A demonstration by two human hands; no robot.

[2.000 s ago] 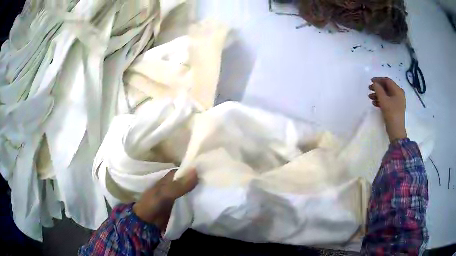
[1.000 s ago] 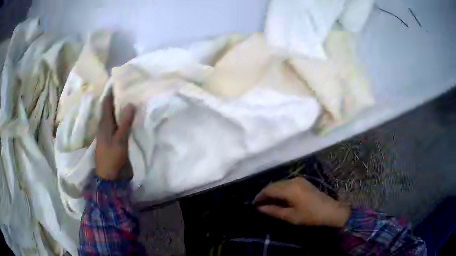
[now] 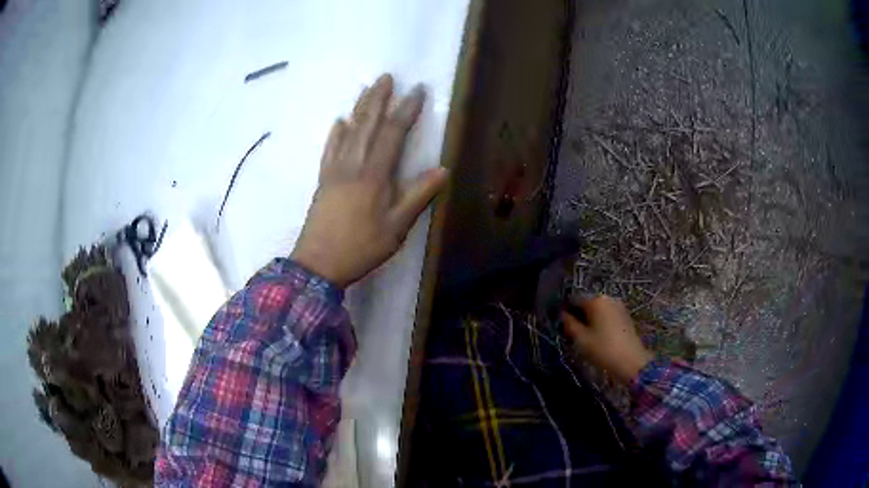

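Note:
My left hand (image 3: 367, 191) lies palm down on the white tabletop (image 3: 286, 110), near its edge, with its fingers spread and nothing in it. My right hand (image 3: 605, 334) is low at the right, past the table edge, beside the dark checked cloth over the lap (image 3: 491, 400). Its fingers are curled near a dark shape, and I cannot tell whether they grip it. A white cloth piece (image 3: 188, 276) lies left of my left sleeve, which partly covers it. A cream strip of cloth (image 3: 343, 457) shows beside the sleeve at the bottom.
A heap of brown strip bundles (image 3: 90, 367) lies at the lower left. Black-handled scissors (image 3: 143, 238) lie near it. Two dark offcuts (image 3: 266, 71) lie on the tabletop. A brown table side (image 3: 500, 114) borders a floor littered with thin scraps (image 3: 667, 200).
The view has swung right and turned, so the big cloth pile is out of sight. My left hand has left the cloth and is flat on the tabletop. My right hand remains off the table.

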